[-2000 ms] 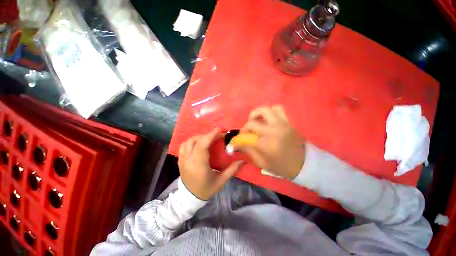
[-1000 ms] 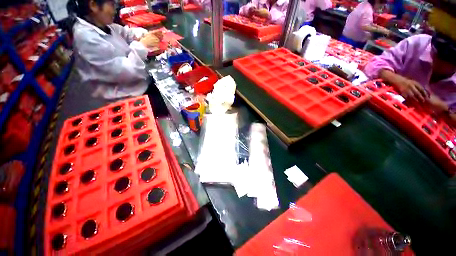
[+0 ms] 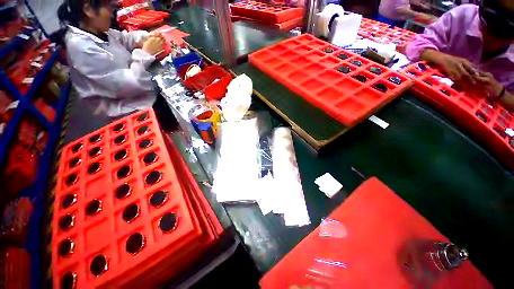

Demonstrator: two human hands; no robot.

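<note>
No hand of mine is in view. Nearest in front, the flat red mat [image 3: 360, 237] reaches the bottom edge. A clear glass bottle with a metal top [image 3: 448, 255] stands on its right part, its body hard to make out. Clear film [image 3: 332, 228] shows by its glare on the mat's left part. At the left, a red grid tray [image 3: 96, 234] lies on a stack and holds dark round parts, one per pocket. A few of its pockets are empty. A small white wipe [image 3: 328, 184] lies beyond the mat.
White packs [image 3: 239, 163] and a narrow white roll [image 3: 288, 175] lie between tray and mat. Behind are a cream lump [image 3: 238, 96] and red bin [image 3: 205, 79]. Another red tray [image 3: 315, 84] lies on the green bench. People in white and pink smocks sit beyond.
Two seconds ago both hands were over the mat with a dark part; now they are out of view. The view has swung up and left. Since one second ago it has shifted slightly.
</note>
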